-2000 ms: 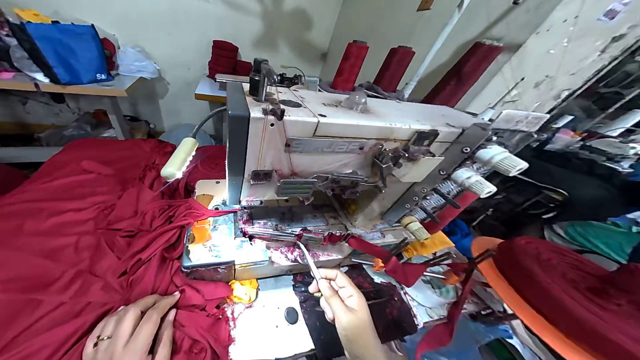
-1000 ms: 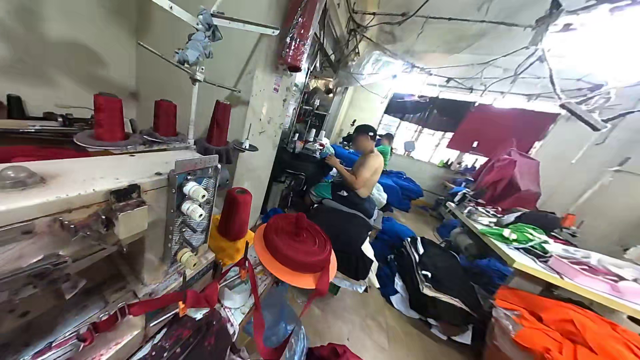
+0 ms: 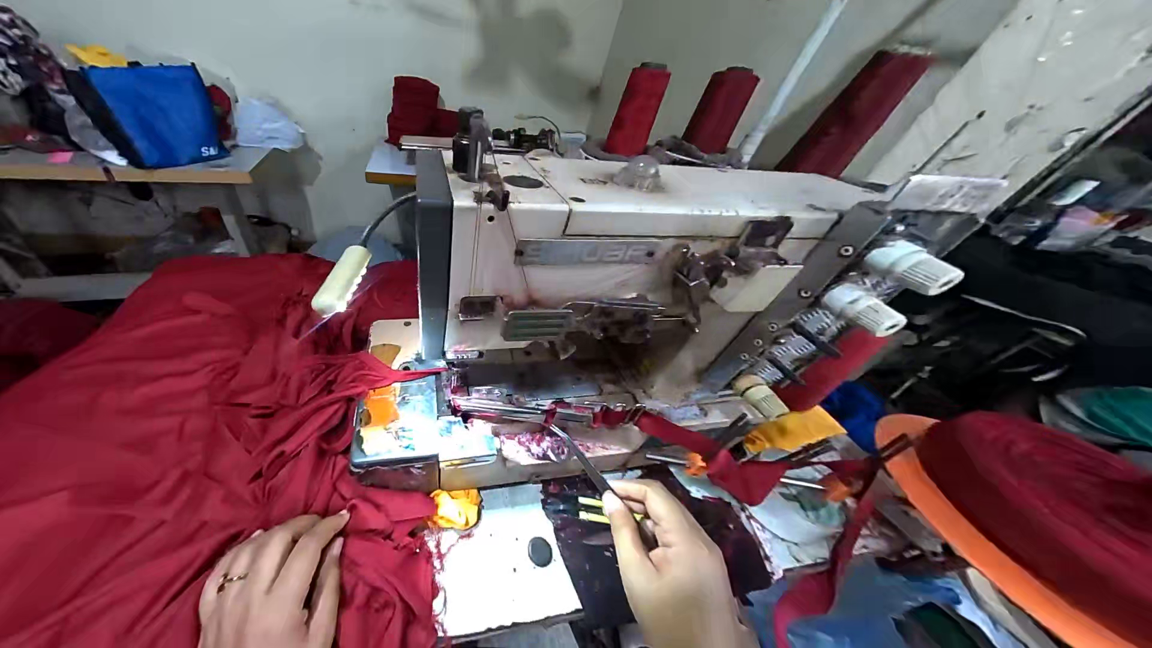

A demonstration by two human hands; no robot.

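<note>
My left hand, with a ring on one finger, lies flat on a heap of dark red fabric at lower left. My right hand grips thin metal tweezers, whose tip is at the red binding strip by the folder guides. An industrial sewing machine stands in the middle; a gathered end of the red fabric reaches its needle area. The red binding strip runs from the guides to the right and hangs down. A large roll of red strip rests on an orange disc at right.
Red thread cones stand behind the machine. A small lamp hangs at its left end. White tension knobs stick out at right. A blue bag sits on a table at back left. An orange cloth scrap lies before the machine bed.
One second ago the view was turned far right toward the room and a person there; it is back on the machine. Both hands are again about where they were two seconds ago.
</note>
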